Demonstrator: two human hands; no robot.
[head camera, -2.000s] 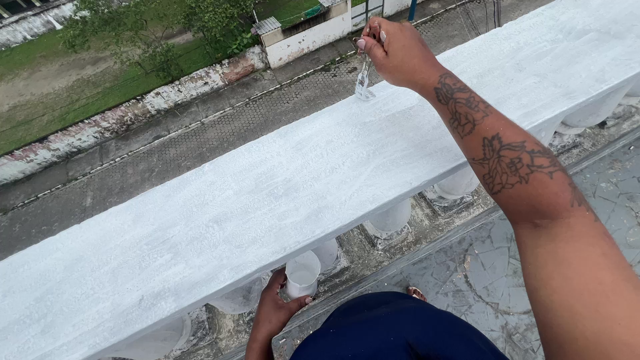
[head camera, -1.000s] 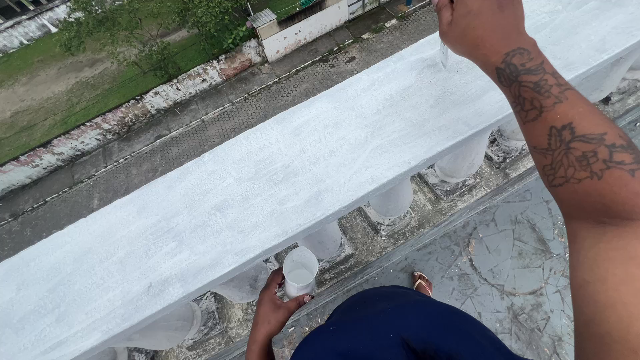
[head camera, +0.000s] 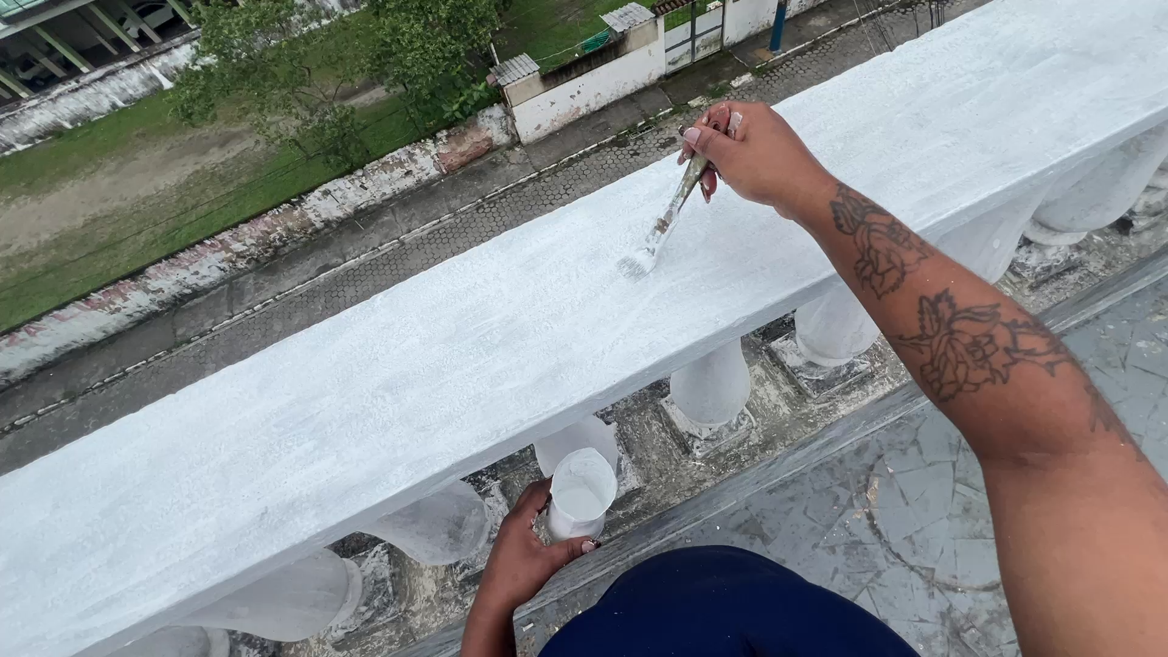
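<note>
My right hand (head camera: 744, 155) grips a paintbrush (head camera: 675, 203) by its paint-stained handle, over the middle of the balustrade's top rail. White paint coats the bristles, which touch the broad white rail (head camera: 383, 365). Below the rail's near edge, my left hand (head camera: 529, 557) holds a white plastic cup (head camera: 582, 497) with its fingers around the side. The cup's mouth faces up and white paint shows inside. Its far side is close to a white baluster.
White balusters (head camera: 710, 383) stand under the rail on a rough, stained concrete base. Broken-tile flooring (head camera: 931, 493) lies at the lower right. Far below, beyond the rail, run a paved street (head camera: 365, 265), a weathered wall (head camera: 301, 210) and grass with trees (head camera: 319, 91).
My right hand and the brush have moved back from the upper right toward the middle of the rail since one second ago. My left hand still holds the cup below the rail.
</note>
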